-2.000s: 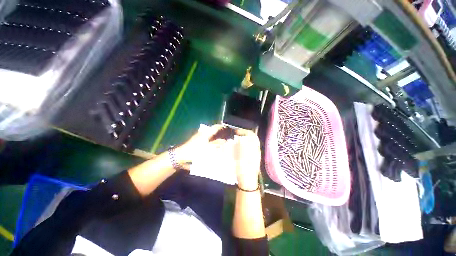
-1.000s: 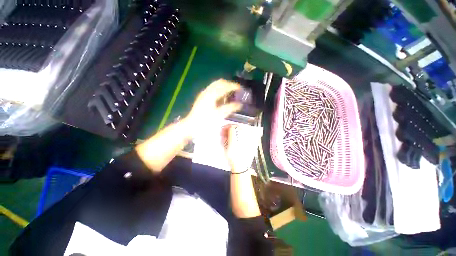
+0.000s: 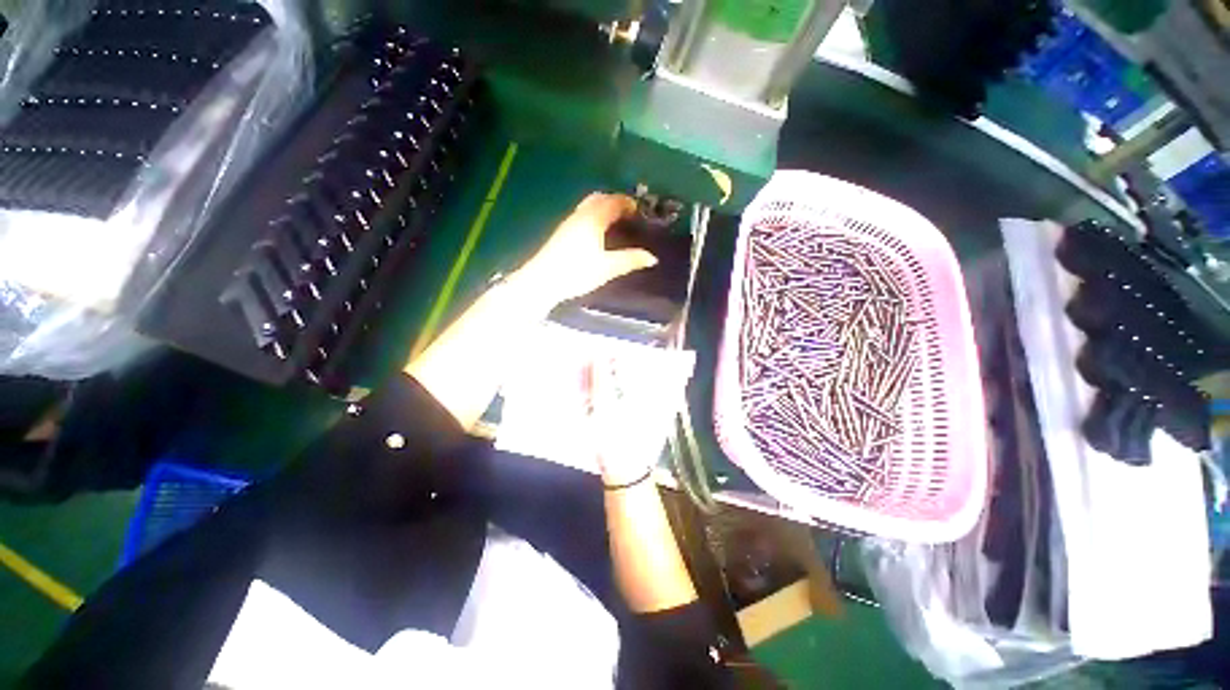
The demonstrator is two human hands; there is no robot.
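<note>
My left hand (image 3: 588, 256) reaches to the dark press fixture (image 3: 658, 276) under the green-grey press head (image 3: 696, 148). Its thumb and fingers are apart; whether the fingertips hold a part under the head cannot be made out. My right hand (image 3: 631, 411) lies over the white paper sheet (image 3: 536, 411), overexposed, with its fingers curled; what it holds cannot be told. The pink basket (image 3: 955, 404) full of metal pins (image 3: 823, 357) stands right of my hands. Black parts with shiny ends (image 3: 354, 202) stand in rows on the black tray (image 3: 202, 317) at left.
Stacked black parts in a clear plastic bag (image 3: 270, 95) stand at far left. At right are more black parts (image 3: 1126, 337), a white interleaf sheet (image 3: 1140, 566) and clear plastic. A blue crate (image 3: 176, 506) and an open cardboard box (image 3: 782, 607) sit below the bench edge.
Two seconds ago both hands were together over the paper. My left hand has since moved forward to the fixture under the press head. My right hand has stayed over the paper.
</note>
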